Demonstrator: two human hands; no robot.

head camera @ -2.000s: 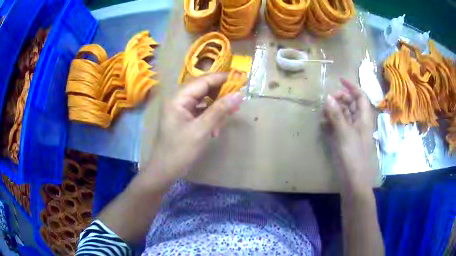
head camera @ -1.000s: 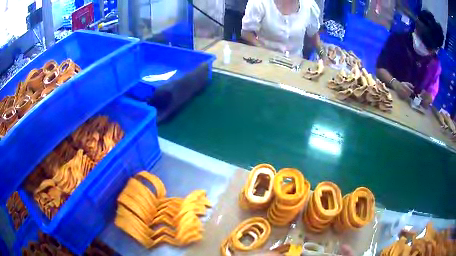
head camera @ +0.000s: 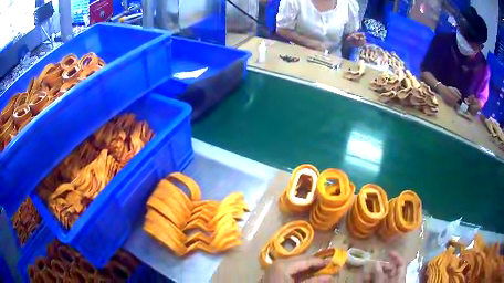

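My left hand [head camera: 284, 271], cut off by the bottom edge, has its fingers on a few orange strips [head camera: 331, 262] and holds them over the tan board [head camera: 243, 270]. The small white glue cup [head camera: 358, 255] sits just right of the strips. My right hand [head camera: 388, 270] is blurred at the bottom edge, right of the cup; whether it holds the applicator cannot be told. Orange oval loops [head camera: 294, 239] lie behind my left hand. Several taller loop stacks [head camera: 367, 211] stand at the board's back.
Nested orange strips [head camera: 193, 218] lie at left, beside blue crates [head camera: 135, 190] filled with orange parts. A loose strip heap [head camera: 467, 262] is at right. A green conveyor belt [head camera: 287, 124] runs behind. Two people sit at the opposite bench [head camera: 309, 63] with pale strips.
The view has risen from the board to the belt and opposite bench, then dipped slightly, showing more of both hands. My right hand, apart from the cup before, is now close to it.
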